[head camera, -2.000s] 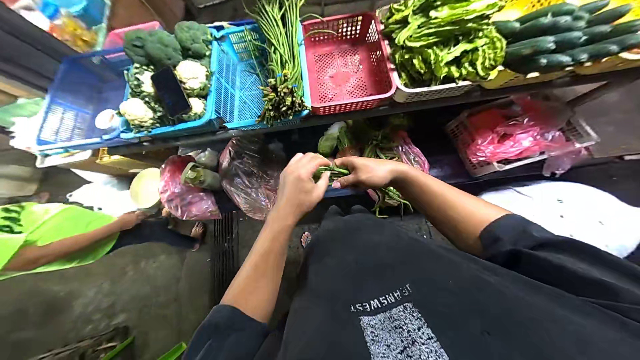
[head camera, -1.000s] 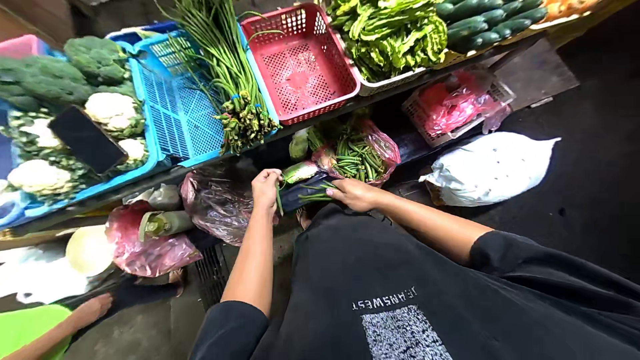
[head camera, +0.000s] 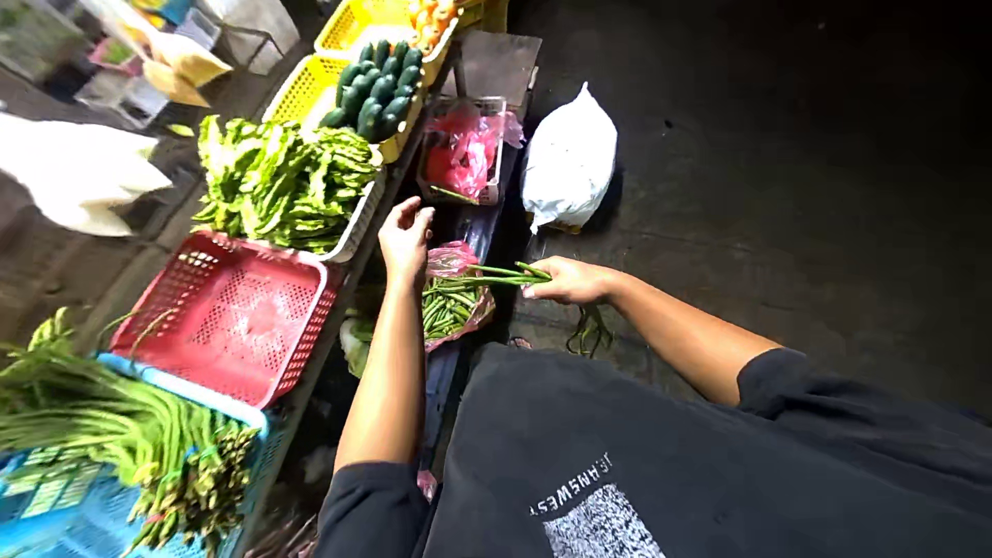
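My right hand (head camera: 572, 280) grips several long green beans (head camera: 504, 275), whose far ends reach left over a pink plastic bag. That bag (head camera: 474, 319) lies open below the stall's edge and holds many cut green bean pieces (head camera: 448, 310). Raised to the left of the bag is my left hand (head camera: 406, 232), its fingers apart and slightly curled, with nothing seen in it. One green bean piece (head camera: 454, 194) appears near its fingertips, at the front of a crate of pink plastic bags (head camera: 465, 151). Darker green stalks (head camera: 590, 332) show beneath my right wrist.
Along the stall at left stand a red basket (head camera: 291, 364), winged beans (head camera: 287, 182), dark green cucumbers or zucchini (head camera: 380, 89) in a yellow basket (head camera: 306, 89), and bundled long beans (head camera: 132, 426) over a blue basket (head camera: 85, 527). A stuffed white sack (head camera: 571, 159) rests on the floor.
The view has swung far to the right. My left hand, closed near the beans before, is now raised with its fingers apart. The beans in my right hand now point left across the bag.
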